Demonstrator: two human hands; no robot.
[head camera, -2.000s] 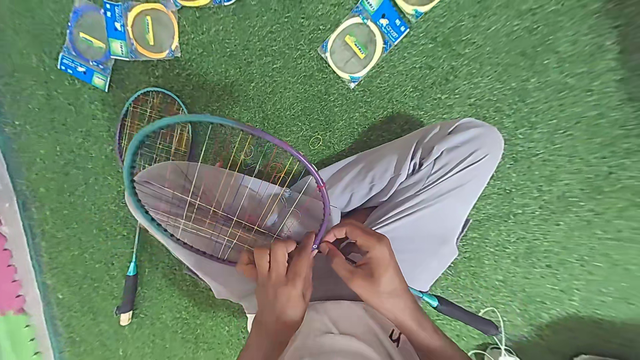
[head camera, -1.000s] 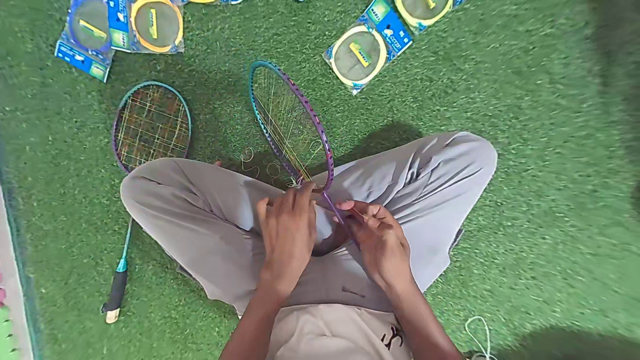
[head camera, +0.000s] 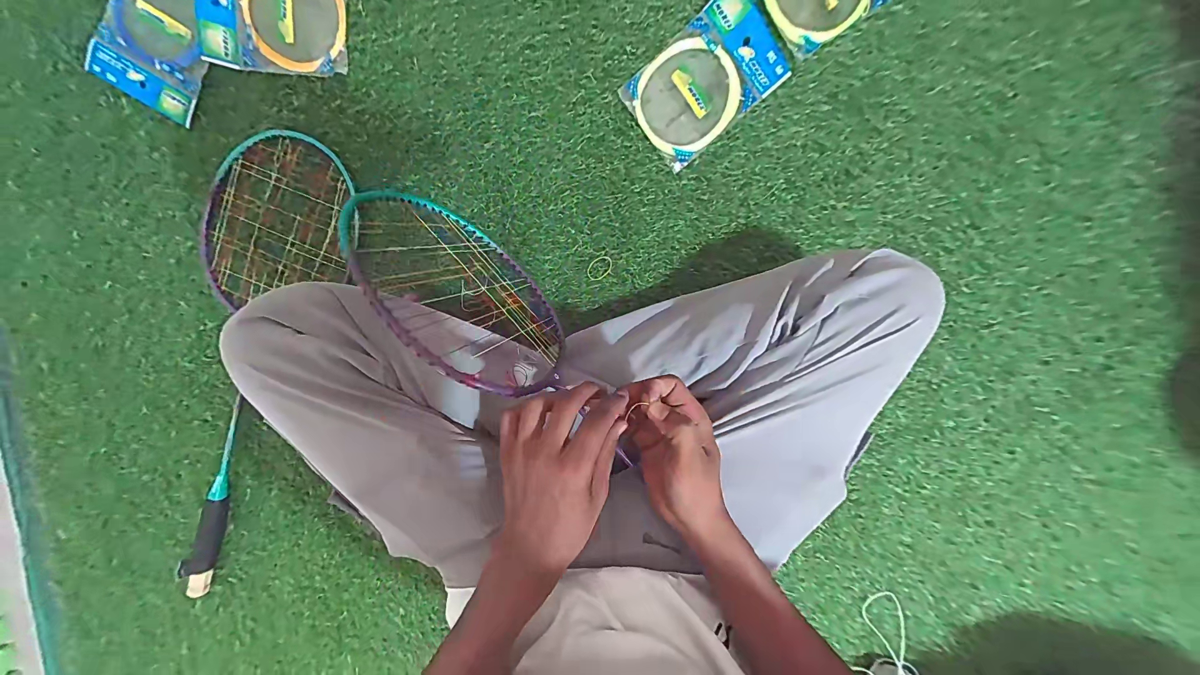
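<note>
A teal and purple badminton racket (head camera: 455, 227) with partly loose strings leans over my lap, its head toward the upper left. My left hand (head camera: 562, 459) rests at the racket's throat with its fingers bent; whether it grips the shaft is hidden. Close beside it, my right hand (head camera: 673, 445) pinches a short piece of thin string (head camera: 640, 407) between thumb and fingers. The racket's shaft passes beneath both hands, and its handle is out of sight.
Another badminton racket (head camera: 218, 483) lies on the green artificial turf (head camera: 1031, 309) at the left, partly under my knee. Packets of string (head camera: 687, 94) lie at the top right, with more packets (head camera: 145, 75) at the top left. A loose cord (head camera: 886, 619) is at the lower right.
The racket head has swung from upright to leaning leftward, and it overlaps the other racket's head. Both hands have stayed close together near the throat.
</note>
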